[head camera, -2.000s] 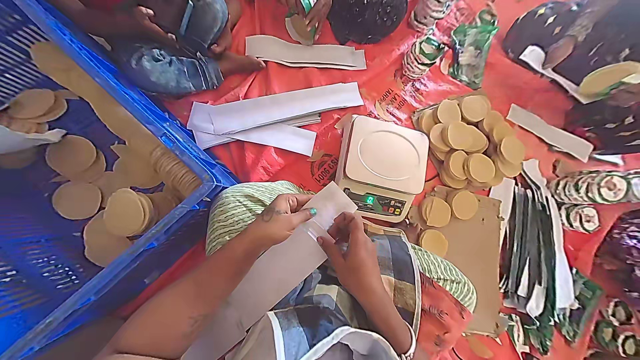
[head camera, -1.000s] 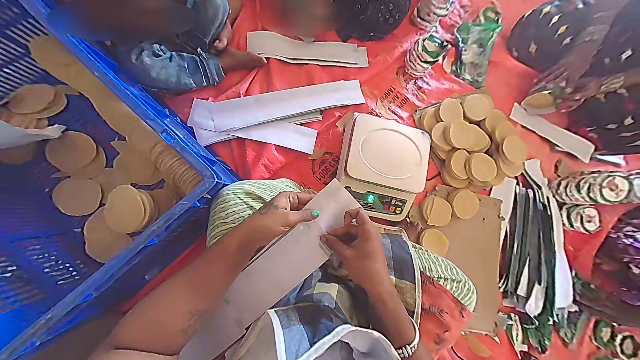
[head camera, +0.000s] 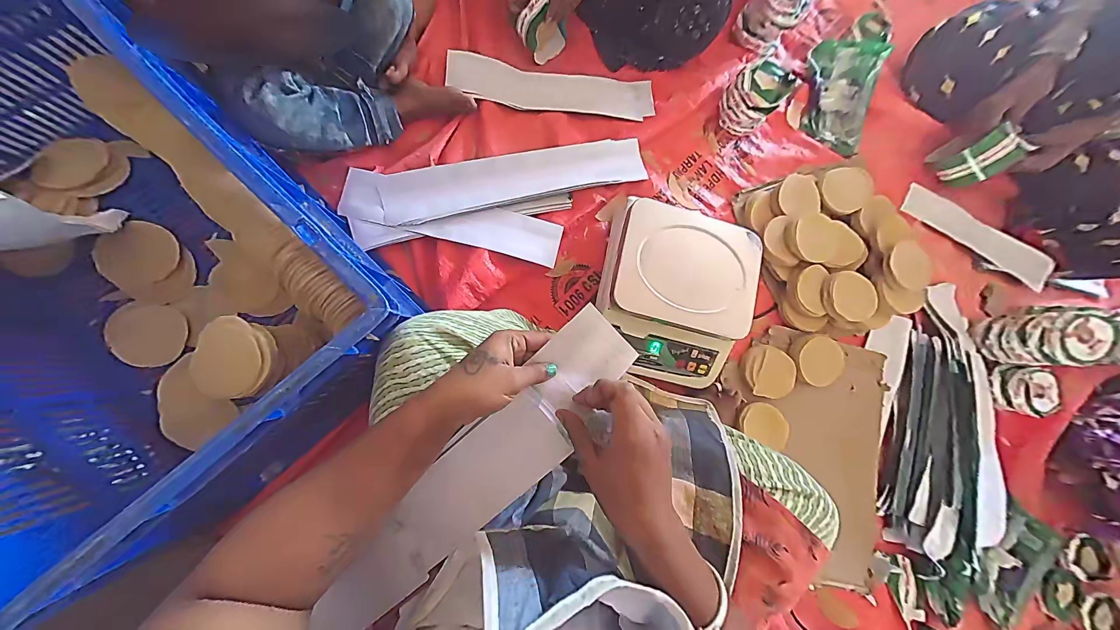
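A long pale paper strip (head camera: 490, 472) lies slanted across my lap, its upper end near the kitchen scale. My left hand (head camera: 503, 376) grips its left edge, thumb with a green nail on top. My right hand (head camera: 617, 437) pinches the strip's right edge, fingertips close to a crosswise fold or band. The digital scale (head camera: 687, 267) stands just beyond, its platform bare and its display lit green. Thin round tan discs (head camera: 814, 236) are piled to the right of the scale, with several more discs (head camera: 770, 372) on and beside a cardboard sheet (head camera: 822, 437).
At left stands a blue plastic crate (head camera: 236, 446) holding tan discs (head camera: 144, 254). White strips (head camera: 499, 184) lie on the red tarpaulin (head camera: 490, 289). Dark and white strips (head camera: 936, 437) and wrapped packets (head camera: 1050, 337) are at right. Other people sit around; one person's hand (head camera: 1041, 122) holds a green packet.
The right hand's fingers have shifted slightly along the strip's edge. At upper right, another person's hand held a tan disc a second ago and now holds a green packet.
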